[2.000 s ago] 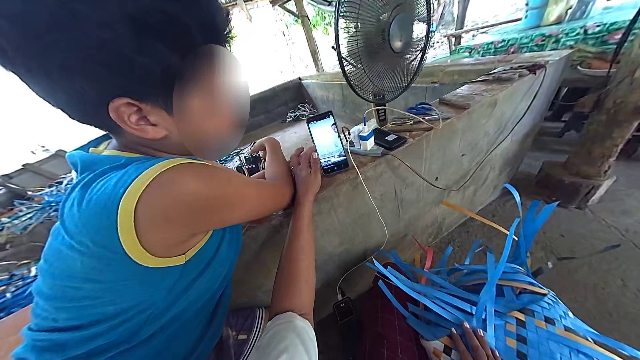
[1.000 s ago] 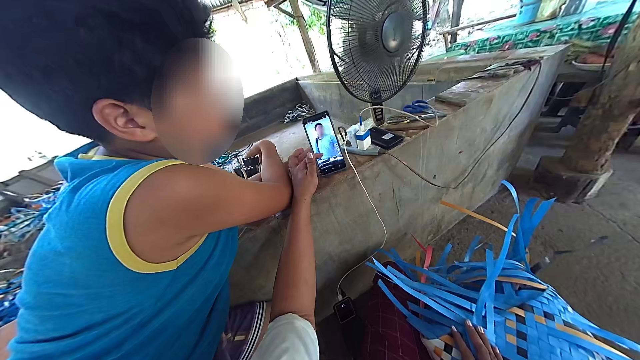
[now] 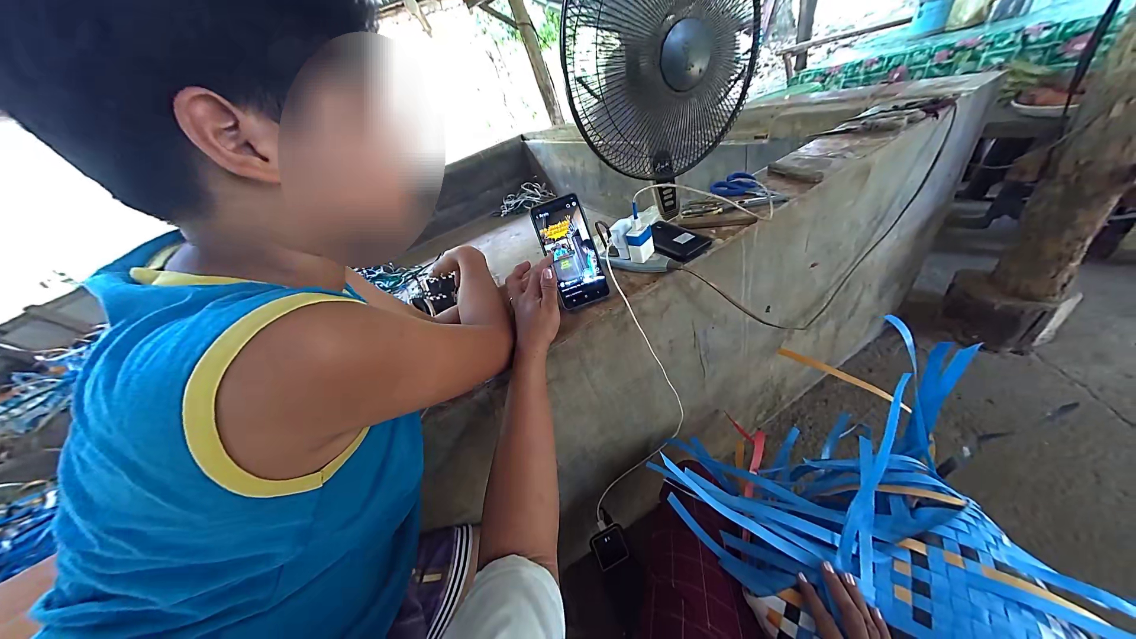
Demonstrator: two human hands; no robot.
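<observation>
My left hand reaches up to a smartphone that stands tilted on the concrete ledge, its screen lit. The fingertips touch the phone's left side and screen edge. Low in the view, my right hand lies with spread fingers on a partly woven piece of blue plastic strips, with black, white and orange in its pattern. Long loose blue strips stick out from its left and upper edges. Part of the right hand is cut off by the frame.
A person in a blue sleeveless shirt leans on the concrete ledge at left. On it are a black fan, plugged chargers, a black box and blue-handled scissors. A white cable hangs down to a small black device.
The picture on the phone's screen has changed from a person to a scene with yellow lettering. My right hand stays on the woven strips, and my left hand remains at the phone.
</observation>
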